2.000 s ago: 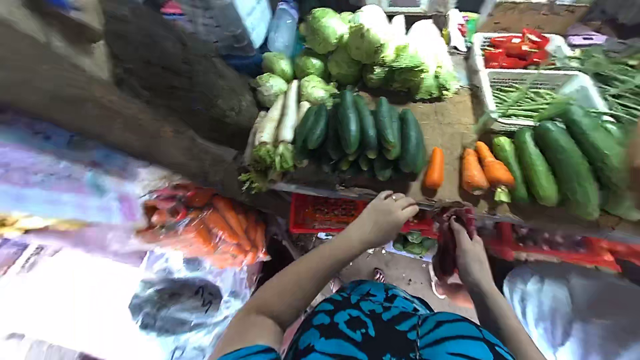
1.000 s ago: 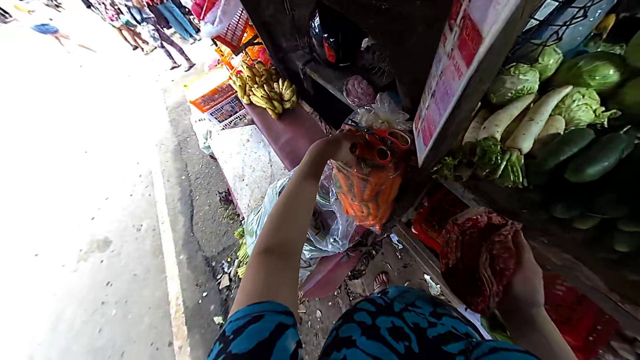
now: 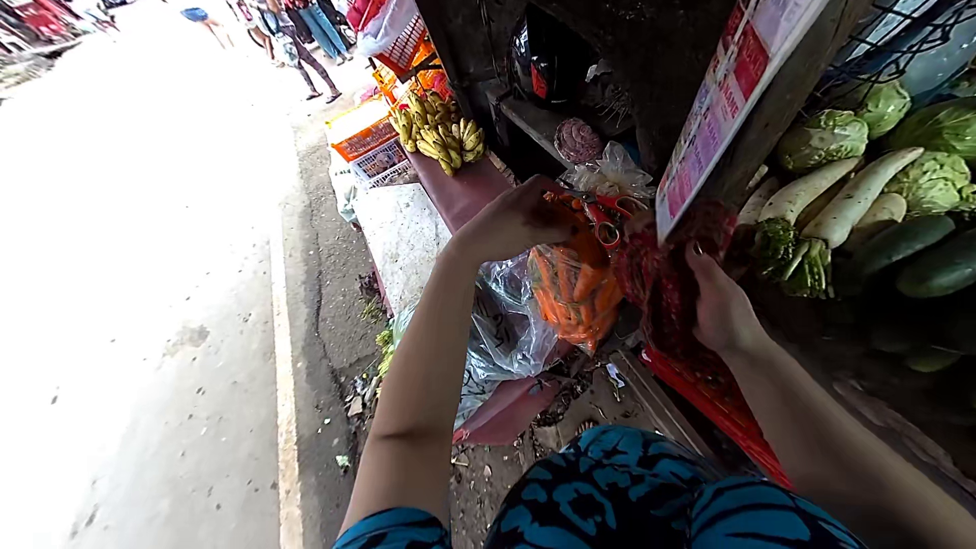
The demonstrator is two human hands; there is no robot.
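My right hand (image 3: 720, 305) is closed on a bunched dark-red patterned cloth or mesh (image 3: 659, 278), beside the lower edge of a printed sign. My left hand (image 3: 537, 217) reaches over the top of a clear plastic bag of carrots (image 3: 576, 293); its fingers are in shadow, so whether it grips anything cannot be told. Red-handled scissors (image 3: 606, 217) lie against the top of that bag, just right of the left hand. Below and left of the carrots is a crumpled clear plastic bag (image 3: 507, 320) with dark marks.
A printed sign (image 3: 732, 99) on a wooden post rises at the right. Behind it are white radishes (image 3: 862, 198), cabbages (image 3: 823, 141) and cucumbers (image 3: 942, 259). Bananas (image 3: 438, 130) sit beyond my left hand, near plastic crates (image 3: 366, 130). A red crate (image 3: 717, 404) is below my right hand.
The view has swung left from the vegetable counter toward the street. Since one second ago, the dark-red material in my right hand has come beside the carrot bag.
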